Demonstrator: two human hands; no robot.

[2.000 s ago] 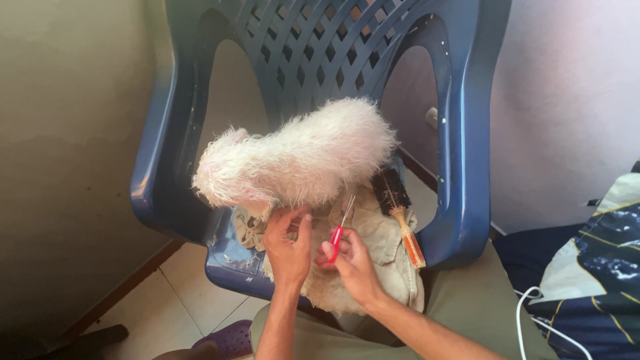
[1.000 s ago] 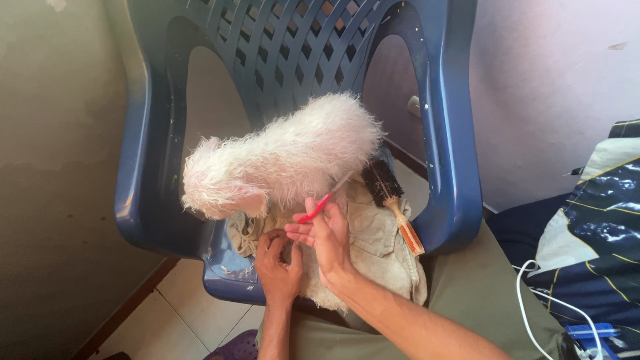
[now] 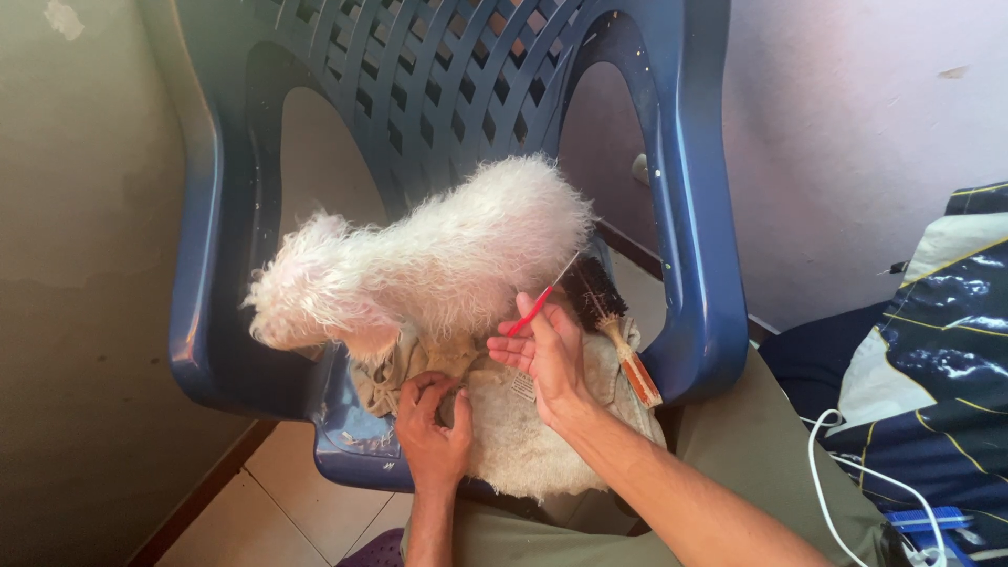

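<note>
A small dog with curly white fur [image 3: 457,252] stands on a blue plastic armchair [image 3: 705,260], its head toward the left. Under it lie a pale, worn towel [image 3: 528,449] and a crumpled greyish cloth [image 3: 378,386]. Red-handled scissors [image 3: 531,311] rest in my right hand [image 3: 555,354], the metal tips pointing up beside the dog's rear; the palm faces partly upward. Below the dog's belly, my left hand [image 3: 433,429] touches the cloth with curled fingers; whether it pinches anything is unclear. A round hairbrush with dark bristles and a wooden handle [image 3: 630,362] lies right of my right hand.
The chair's lattice back [image 3: 449,79] rises behind the dog. Dark patterned fabric [image 3: 945,331] with a white cable [image 3: 815,472] and a blue plastic object [image 3: 929,520] is at the right. Walls stand on both sides, and floor tiles [image 3: 268,504] show below.
The scissors, upright and farther from the dog's rear two seconds ago, now slant beside it. My right hand has moved up toward the dog and turned its palm more upward.
</note>
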